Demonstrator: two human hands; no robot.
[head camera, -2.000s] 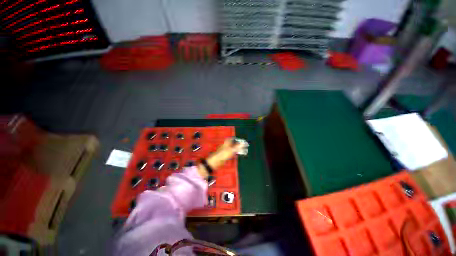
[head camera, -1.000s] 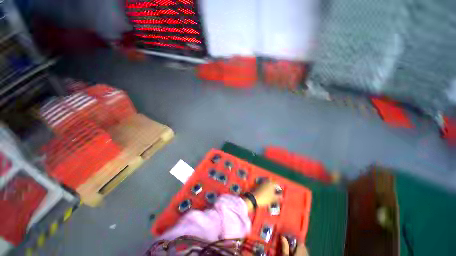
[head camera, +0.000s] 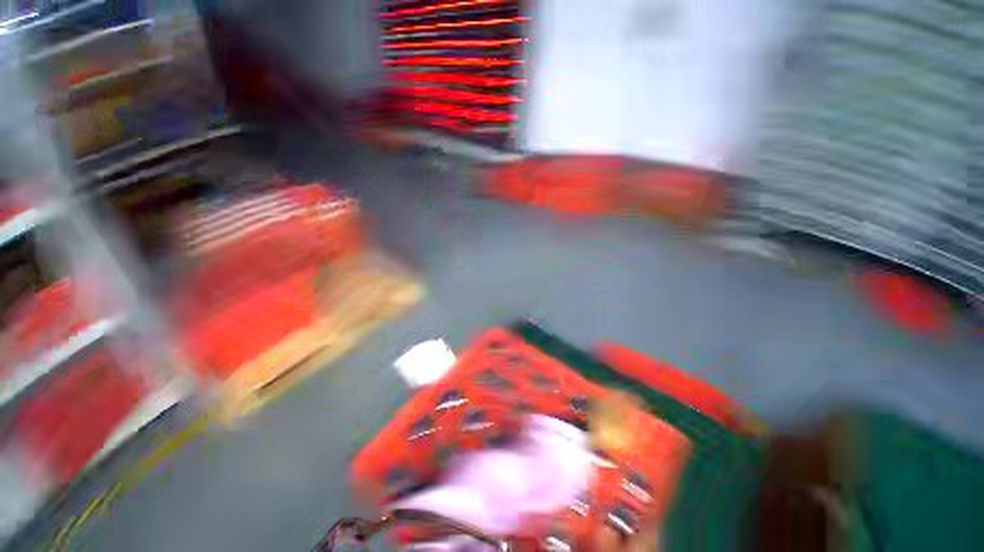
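A red-orange compartment tray (head camera: 671, 451) lies tilted in the lower middle, on a green surface (head camera: 707, 491). Several small dark units (head camera: 449, 400) with pale glints sit in its pockets. My left arm, in a pink sleeve, reaches across the tray from below. My left hand (head camera: 624, 427) is over the tray's right part. It is strongly blurred, so its fingers and anything in them cannot be made out. My right hand is not visible.
A green bench top (head camera: 917, 474) is at the lower right. A white sheet (head camera: 425, 362) lies on the floor beside the tray. Stacked red trays (head camera: 259, 291) stand on a pallet (head camera: 324, 350) at left, near a rack (head camera: 103, 237). A red strip-like tray (head camera: 669, 380) is behind.
The view has swung left and the scene has shifted right. My left hand has moved over the tray. My right hand, at the lower edge one second ago, is no longer visible.
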